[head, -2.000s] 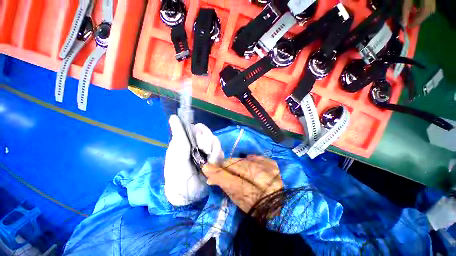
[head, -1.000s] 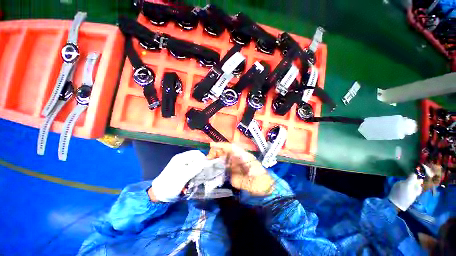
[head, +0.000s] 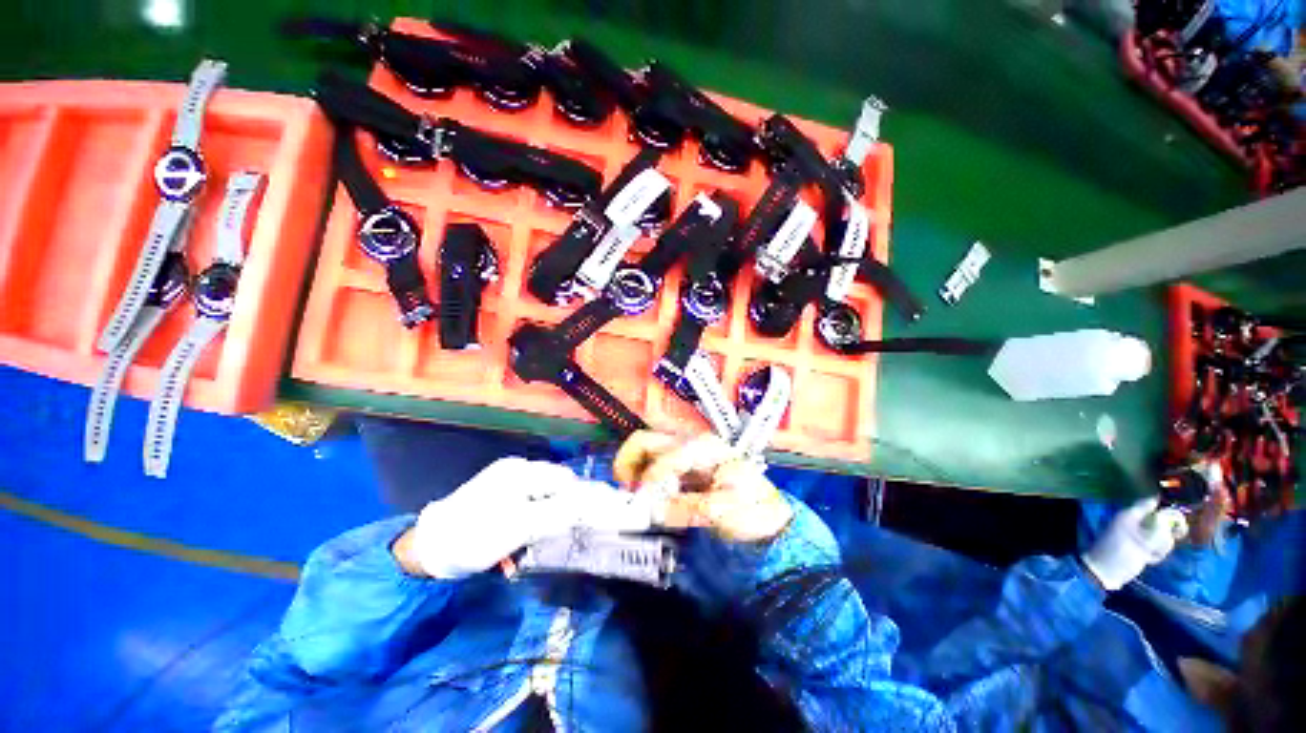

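Note:
My left hand (head: 494, 518), in a white work glove, is closed on a grey watch strap (head: 595, 554) held over my lap at the bench edge. My right hand (head: 705, 487), which looks bare, meets it at the strap's right end, with its fingers bent together at the thumb and fingertips. The strap's row of marks or holes shows below the hands. A small dark piece shows at the right fingertips; I cannot tell what it is. The watch head is not clearly visible, hidden by the fingers.
The full watch tray (head: 473, 381) lies ahead, crowded with black-strapped and grey-strapped watches. The second watch tray (head: 268, 287) at left holds several grey-strapped ones. A white bottle-shaped item (head: 1067, 365) and small pale strip (head: 967, 272) lie right. Another person's gloved hand (head: 1132, 544) works at far right.
The grey strap, upright above my hands two seconds ago, now lies sideways below them. My right hand has moved to the strap's upper right side. The view has shifted, showing more bench at right.

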